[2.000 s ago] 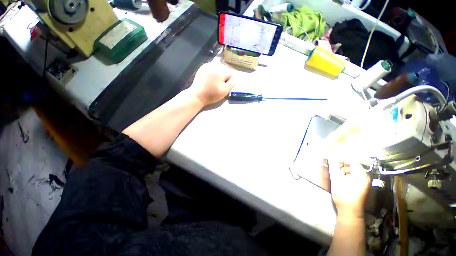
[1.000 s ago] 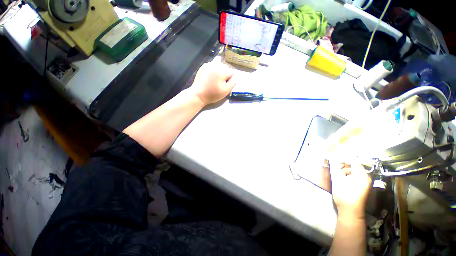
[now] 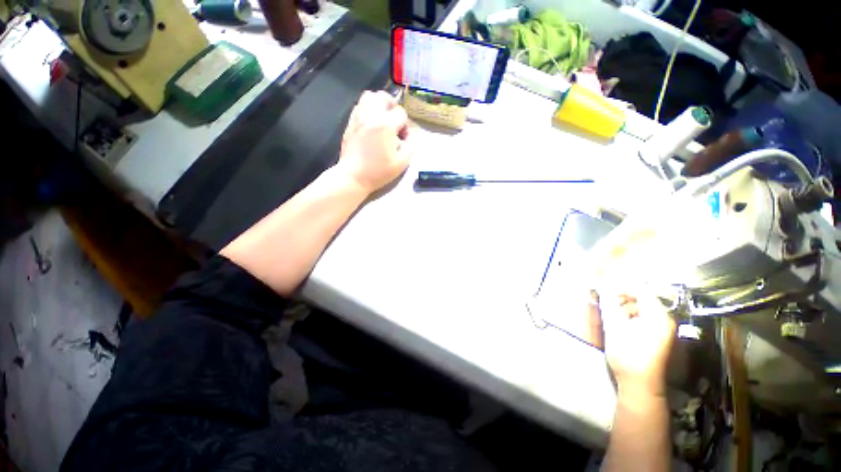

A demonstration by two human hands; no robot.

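Observation:
The cream sewing machine head (image 3: 738, 230) stands at the right; glare washes out its needle area. My right hand (image 3: 636, 332) is beside the needle area, fingers curled; whether it holds anything is hidden by glare. The slide plate (image 3: 574, 263) lies flat just left of my right fingers. My left hand (image 3: 376, 143) rests loosely curled on the table, just left of the phone stand (image 3: 433, 112); nothing shows in it. The smartphone (image 3: 447, 64) leans on that stand with its screen lit. A screwdriver (image 3: 447, 180) lies on the table right of my left hand, not touched.
A yellow thread cone (image 3: 590, 112) lies at the back, near a white cone (image 3: 681, 134). A green case (image 3: 214, 83) sits beside the second sewing machine (image 3: 138, 46) at upper left. Green cloth (image 3: 551, 41) lies at the back. The table's front edge (image 3: 461, 373) runs before my lap.
My left hand has moved up and left, away from the screwdriver handle and closer to the phone stand. My right hand stays at the needle area. The whole view has shifted slightly.

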